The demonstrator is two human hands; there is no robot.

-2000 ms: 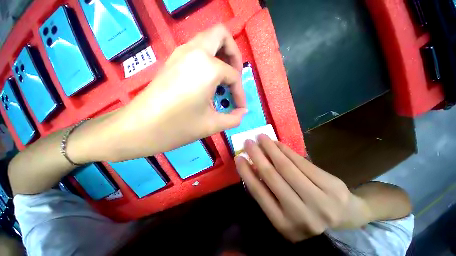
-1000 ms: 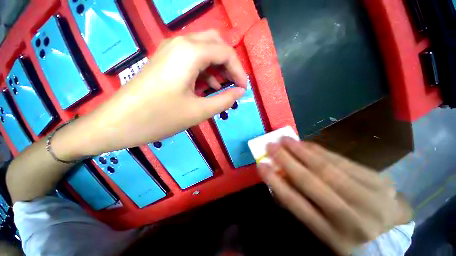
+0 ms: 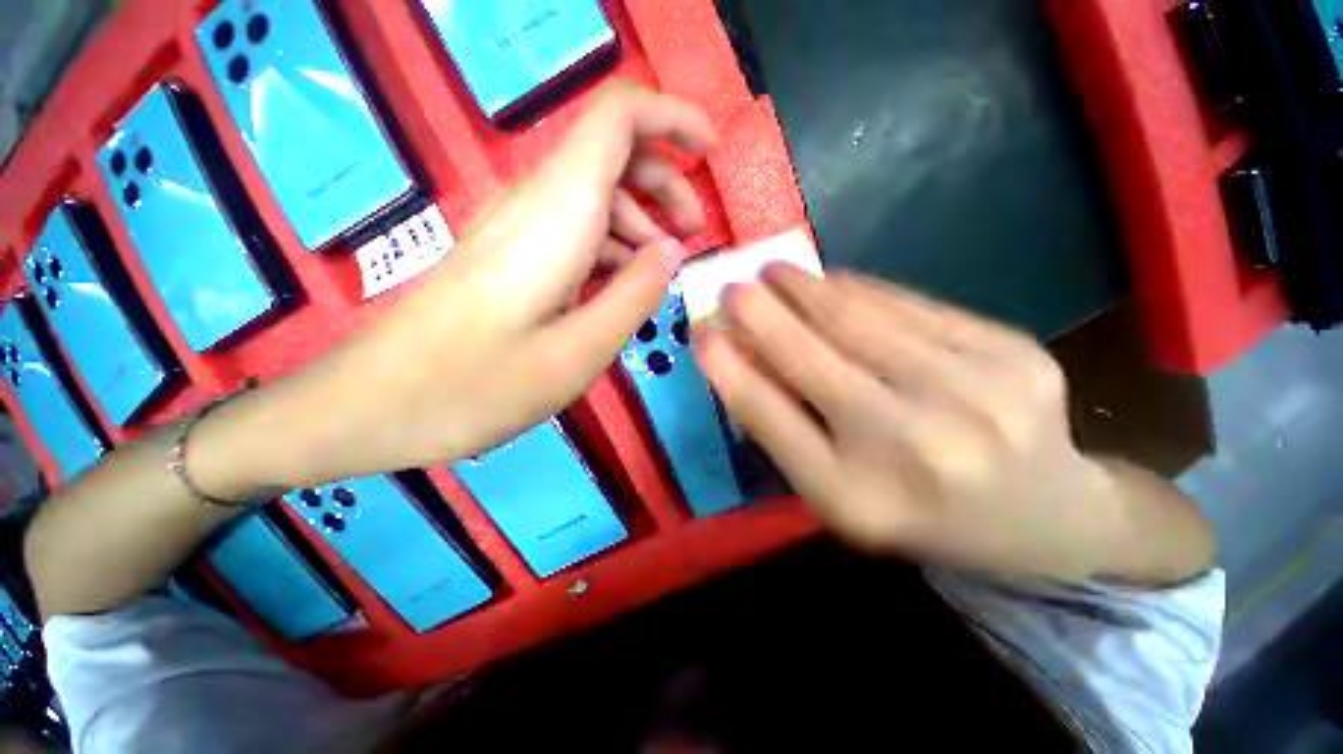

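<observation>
A light-blue smartphone (image 3: 685,427) lies in the nearest right-hand pocket of the red foam tray (image 3: 744,125), its dark camera lenses partly under the hands. My right hand (image 3: 899,398) pinches a white card (image 3: 751,265) over the lens end of this phone. My left hand (image 3: 545,265) hovers beside it with bent fingers, thumb tip close to the card. Whether a thin clear film is between its fingertips cannot be told.
Several more blue phones (image 3: 309,125) lie in the tray's two rows. A barcode label (image 3: 404,251) lies beside one. A dark green mat (image 3: 943,148) is to the right, then another red tray (image 3: 1141,221) with a black tray (image 3: 1303,177).
My right hand has moved the card from the phone's lower end up to its lens end, beside my left thumb. My left hand has shifted slightly left, and the view has shifted a little.
</observation>
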